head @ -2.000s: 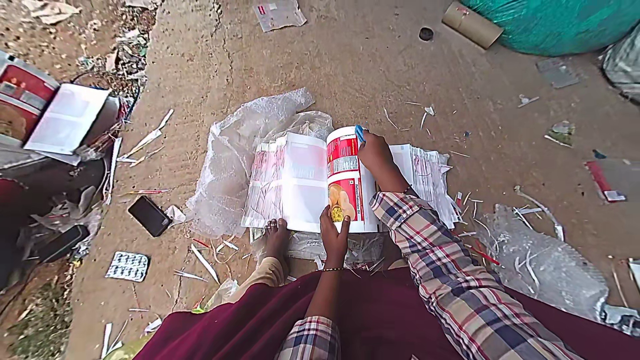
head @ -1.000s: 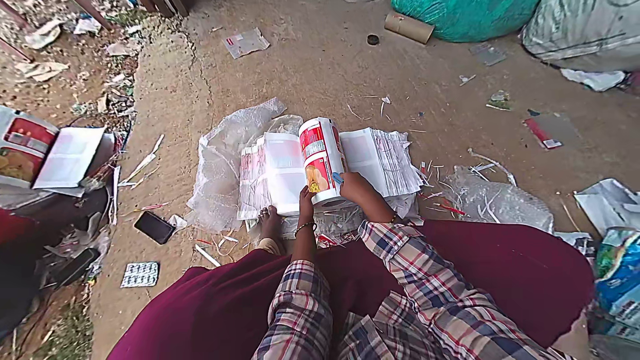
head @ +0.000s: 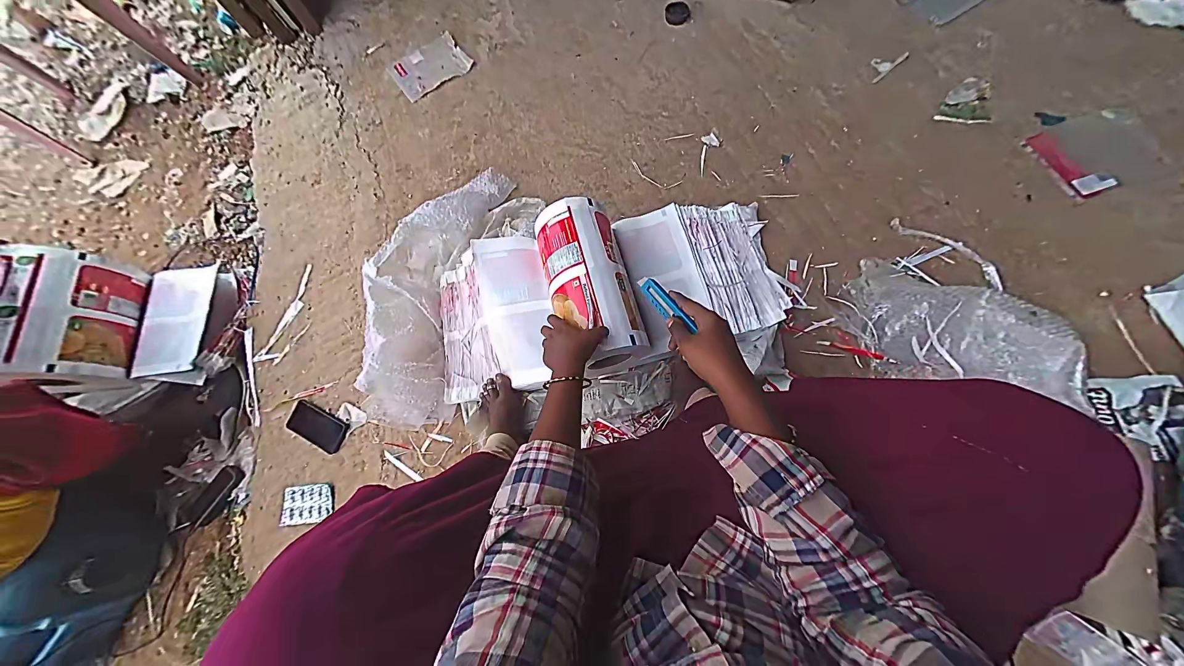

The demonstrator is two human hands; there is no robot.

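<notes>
A roll of printed red and white packaging film [head: 606, 268] lies across spread layers of white film [head: 509, 296], with plastic wrap beneath. My left hand [head: 571, 350] rests on the roll's near left side, fingers over the printed picture; whether it grips the roll is unclear. In my right hand [head: 705, 342] is a blue utility knife [head: 668, 305], pointing up and left, just right of the roll. Cut film strips [head: 731, 264] are stacked behind and right of that hand. My bare foot [head: 502, 407] is by the near left edge of the layers.
Clear plastic wrap [head: 407, 314] lies left of the layers, more [head: 971, 333] to the right. A phone [head: 317, 425] and a blister pack [head: 307, 505] are on the ground at left. Another person [head: 65, 518] sits at far left beside printed film [head: 92, 314]. Scraps are scattered around.
My right hand with the blue knife has moved off the roll to its right side. My left hand stays at the roll's near end. The view has shifted somewhat.
</notes>
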